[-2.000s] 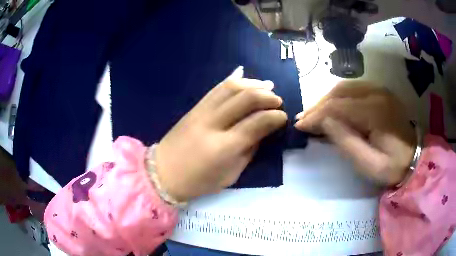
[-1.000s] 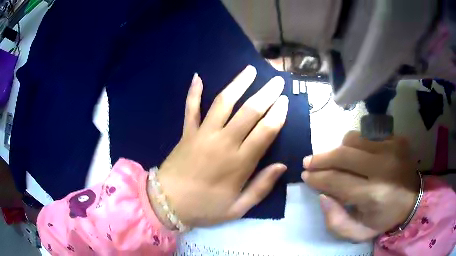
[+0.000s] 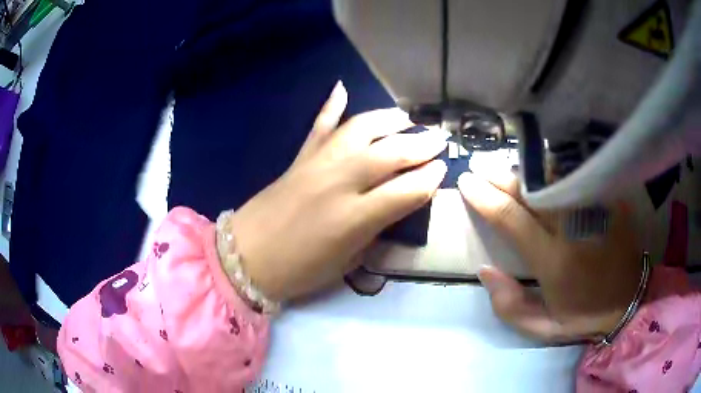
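Note:
Dark navy fabric (image 3: 254, 115) lies flat on the machine bed and table, from the far left up to the presser foot (image 3: 455, 146). My left hand (image 3: 330, 199) lies on the fabric, fingertips pressing it just left of and in front of the foot. My right hand (image 3: 538, 246) has its index fingertip at the fabric's near right edge, by the foot; its thumb is apart, lower down. Whether it pinches the cloth cannot be told. The lit sewing machine head (image 3: 492, 54) hangs over the work and hides the needle.
The machine bed's front edge (image 3: 430, 276) crosses in front of my hands. Navy and red scraps (image 3: 676, 230) lie at the right. A purple object (image 3: 8, 115) stands at the far left. Ruler markings show at the table's front. A yellow warning triangle (image 3: 649, 31) is on the machine.
The fabric's near edge has moved away towards the foot, uncovering the bed edge. Both hands have moved forward to the foot. The machine head fills more of the view.

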